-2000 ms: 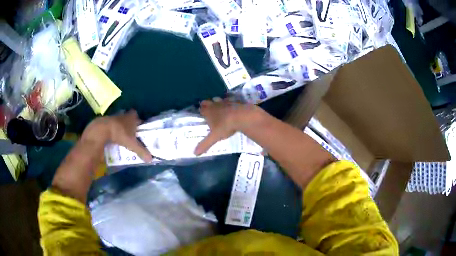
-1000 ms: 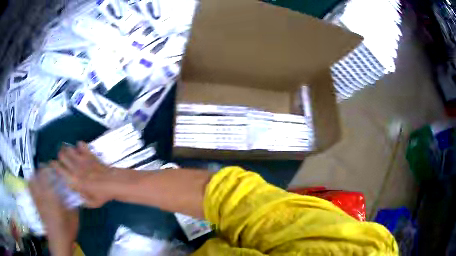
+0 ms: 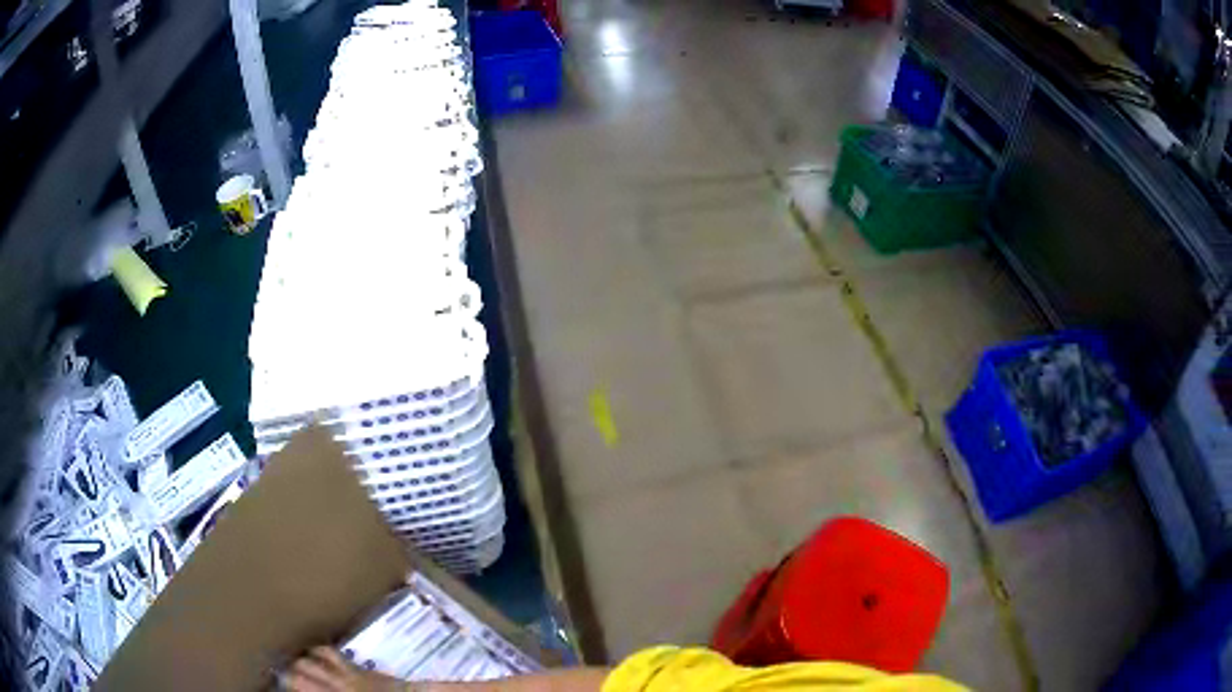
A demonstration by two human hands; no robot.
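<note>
The open brown carton (image 3: 277, 561) is at the bottom left, cut off by the picture's lower edge, with one flap raised. White retail boxes (image 3: 439, 641) lie inside it, flat faces up. My right hand (image 3: 331, 672) is at the bottom edge, over the carton's lower left part beside the boxes. It is partly cut off, and whether its fingers hold anything is hidden. My left hand is out of the picture. Loose white cable boxes (image 3: 88, 548) lie heaped on the dark green bench mat, left of the carton.
Tall nested white stacks (image 3: 372, 270) run along the bench beyond the carton. A mug (image 3: 241, 203) and a yellow strip (image 3: 137, 279) are left of them. Right of the bench are a red stool (image 3: 865, 595), blue crate (image 3: 1047, 419), green crate (image 3: 908, 189) and yellow floor line (image 3: 878, 345).
The view has swung right, from bench to aisle. Both hands were on a row of boxes, then together at the left; now only my right hand shows, at the carton.
</note>
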